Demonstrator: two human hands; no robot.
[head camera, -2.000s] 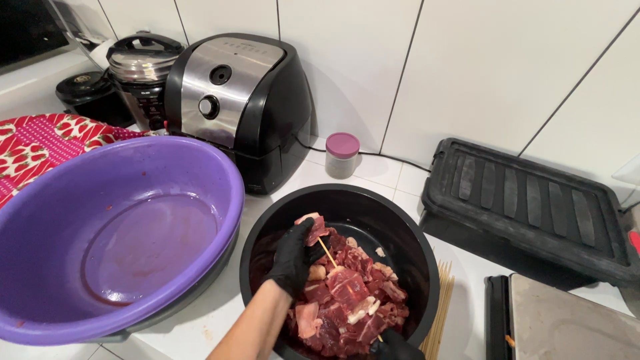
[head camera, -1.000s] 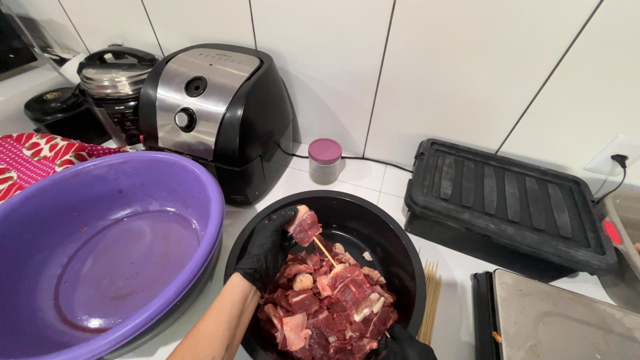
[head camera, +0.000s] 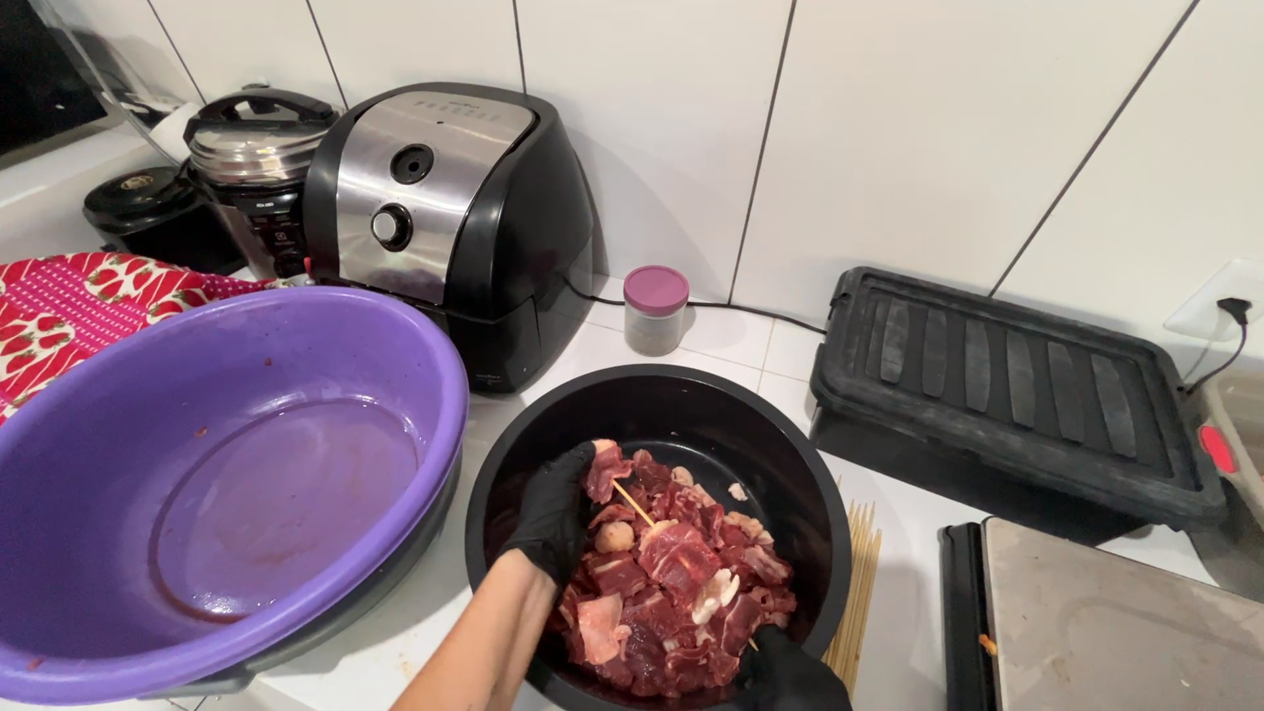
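A round black bowl (head camera: 780, 464) holds many chunks of raw red meat (head camera: 642, 632) with some pale fat. My left hand (head camera: 558, 504), in a black glove, is inside its left part, its fingers on a piece of meat (head camera: 604, 472) at the upper end of a wooden skewer (head camera: 633, 502). More meat (head camera: 679, 561) sits lower along that skewer. My right hand (head camera: 795, 676), also gloved in black, is at the lower right of the bowl, closed around the skewer's other end, of which only a tip shows. Several bare bamboo skewers (head camera: 857, 583) lie right of the bowl.
A purple basin (head camera: 444, 434) stands at left, beside a red patterned cloth (head camera: 89, 296). Behind are an air fryer (head camera: 523, 217), an electric pressure cooker (head camera: 257, 148) and a jar with a mauve lid (head camera: 656, 308). At right are a lidded black box (head camera: 1007, 375) and a flat metal-topped object (head camera: 1116, 622).
My left hand stays at the skewer's upper end, where the piece of meat is now a little lower toward the rest. My right hand remains at the bowl's lower right.
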